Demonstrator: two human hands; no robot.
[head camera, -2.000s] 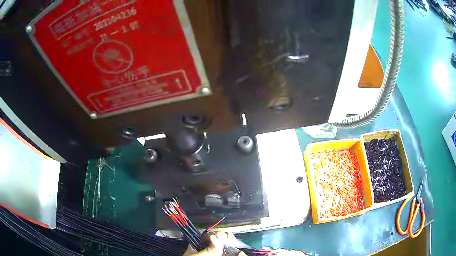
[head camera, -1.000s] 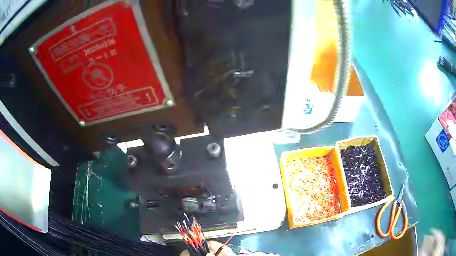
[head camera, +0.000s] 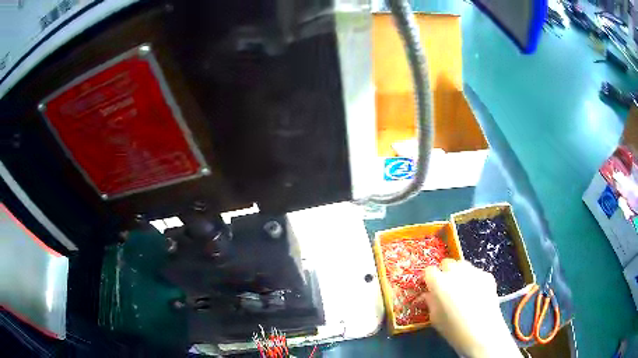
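Observation:
My right hand reaches into the left small box, its fingertips among the heaped red pieces; whether it pinches a piece cannot be told. The joined right box holds dark pieces. Red and black wires with pale tips stand at the bottom edge, in front of the terminal crimping press. My left hand is out of the picture below them. The black metal block sits under the press head, beside the white plate.
Scissors with orange handles lie right of the boxes. An open cardboard carton stands behind them, with a grey ribbed conduit hanging before it. Black cables lie at lower left. Another carton is at far right.
My right hand has come in from the right edge and moved into the red pieces. The view has shifted right. The wires sit lower, and my left hand no longer shows.

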